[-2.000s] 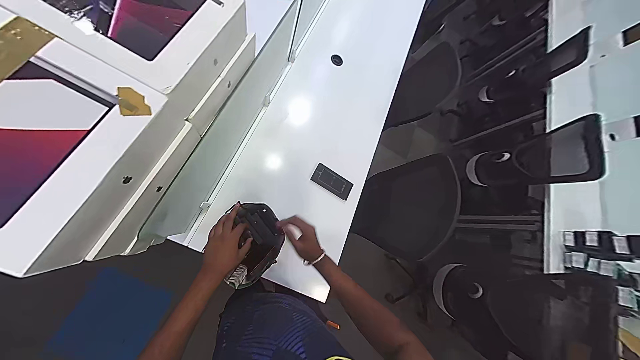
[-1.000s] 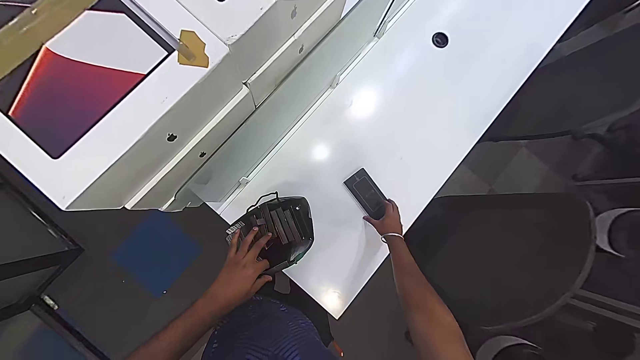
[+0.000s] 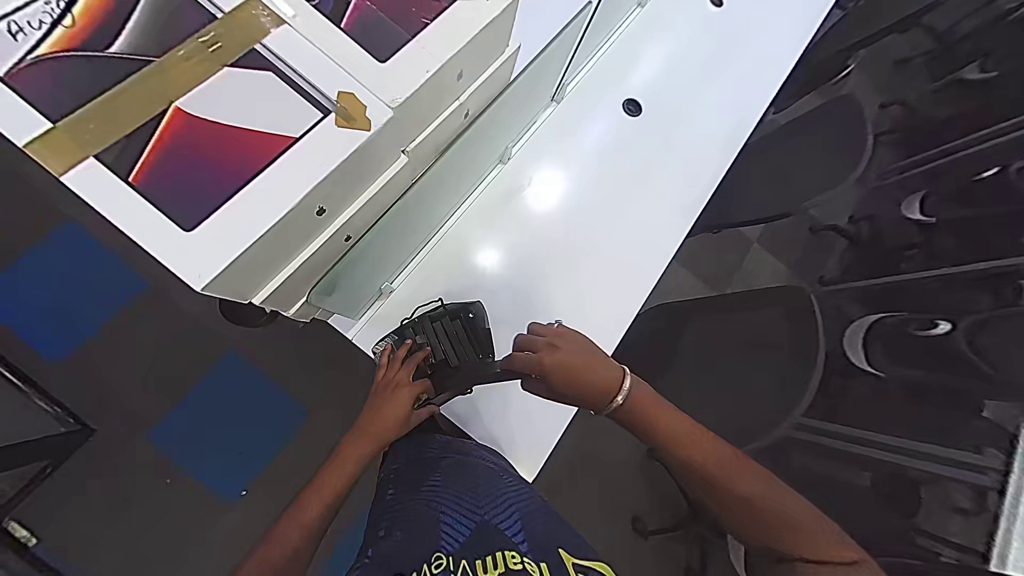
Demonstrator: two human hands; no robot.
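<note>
At the near end of the white desk lies a black plastic device housing (image 3: 460, 340), with parallel slots or bars across its face and a thin black cord or loop at its top edge. My left hand (image 3: 396, 392) rests on its left side with the fingers spread over it. In my right hand (image 3: 564, 364) is a flat dark piece (image 3: 488, 373), gripped at its right end and lying along the housing's lower right edge. Whether this piece is joined to the housing cannot be told.
A frosted glass divider (image 3: 456, 176) runs along the desk's left edge. Large white computer boxes (image 3: 264, 232) with brown tape stand beyond it. The white desk (image 3: 592, 240) has a round black grommet (image 3: 632, 107). Dark office chairs (image 3: 728, 360) are on the right.
My right hand has moved from the dark rectangular piece on the desk back to the housing, and that piece no longer lies there. My left hand stays on the housing.
</note>
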